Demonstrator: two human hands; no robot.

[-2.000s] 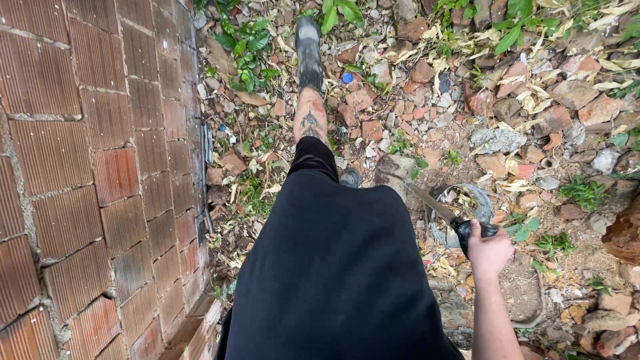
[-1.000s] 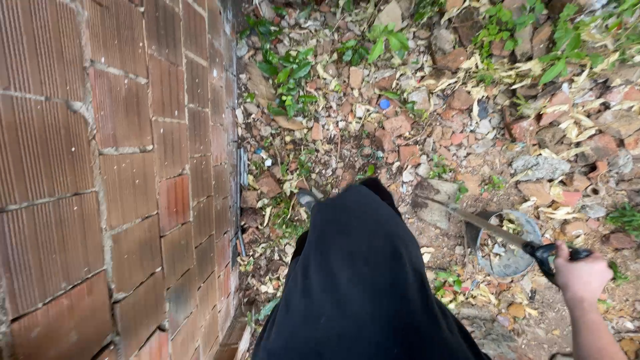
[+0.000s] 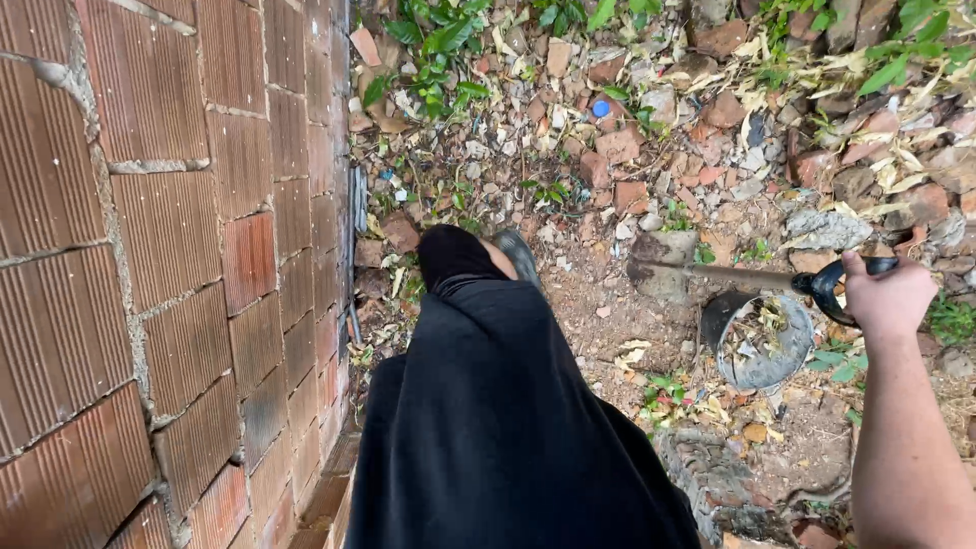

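Note:
At the right, my right hand [image 3: 890, 296] grips the black D-shaped handle of a shovel [image 3: 747, 277]. The shovel's wooden shaft runs left to a dirt-smeared flat blade, which lies over the rubble ground. Just below the shaft is a grey bucket [image 3: 714, 324] with leaves and debris inside; its round mouth faces me. My left hand is out of view. My black clothing fills the lower middle, with one rubber boot [image 3: 518, 255] showing beyond the knee.
A wall of ribbed hollow clay bricks [image 3: 175, 252] rises along the left. Broken brick pieces [image 3: 619, 145], stones, dry leaves and green plants [image 3: 438, 46] cover the ground. A blue bottle cap [image 3: 601, 109] lies among them. Thin grey pipes [image 3: 358, 200] run beside the wall's foot.
The leg stretched forward two seconds ago is now bent, its boot mostly hidden. The right hand has kept its grip on the shovel, whose shaft has turned closer to level across the view.

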